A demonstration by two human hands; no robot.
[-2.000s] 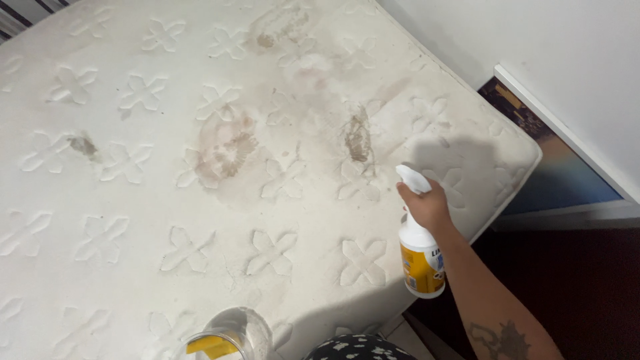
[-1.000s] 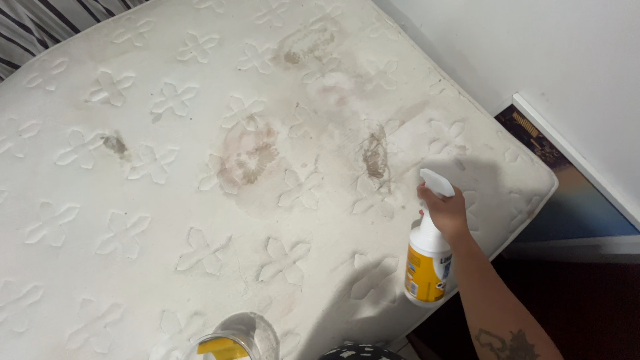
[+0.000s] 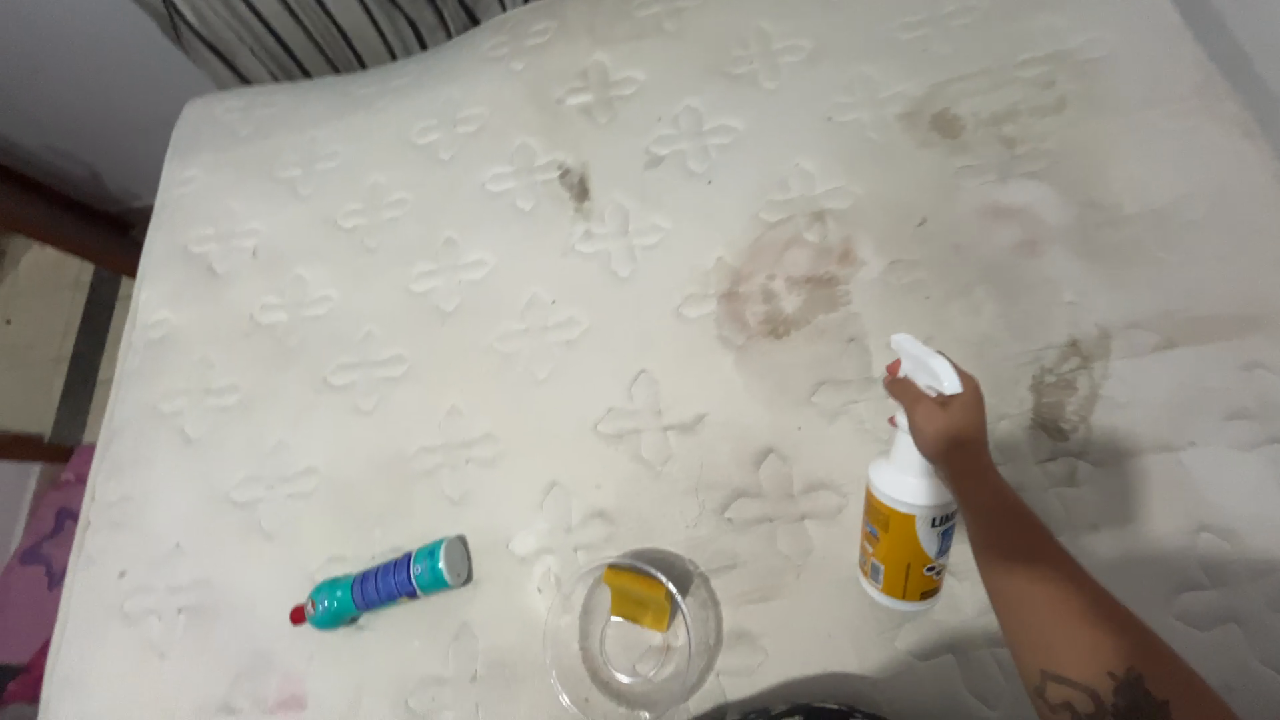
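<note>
My right hand [image 3: 940,415] grips the neck and trigger of a white spray bottle [image 3: 908,530] with a yellow label, held upright over a quilted white mattress [image 3: 480,400]. Its nozzle points left, toward a brownish-pink stain [image 3: 790,285]. More stains mark the fabric: a small dark one [image 3: 575,185], a brown one [image 3: 1070,390] right of my hand and a faint one [image 3: 945,123] at the upper right. My left hand is out of view.
Near the front edge a clear round container [image 3: 705,640] holds a yellow piece [image 3: 638,598], perhaps a sponge. Left of it lies a teal and blue bottle [image 3: 385,583] with a red cap. Striped fabric [image 3: 320,35] hangs behind the mattress; pink cloth [image 3: 45,570] is at far left.
The view has swung left, bringing the teal bottle into sight. My right hand still holds the spray bottle and has moved left over the mattress, nearer the brownish-pink stain.
</note>
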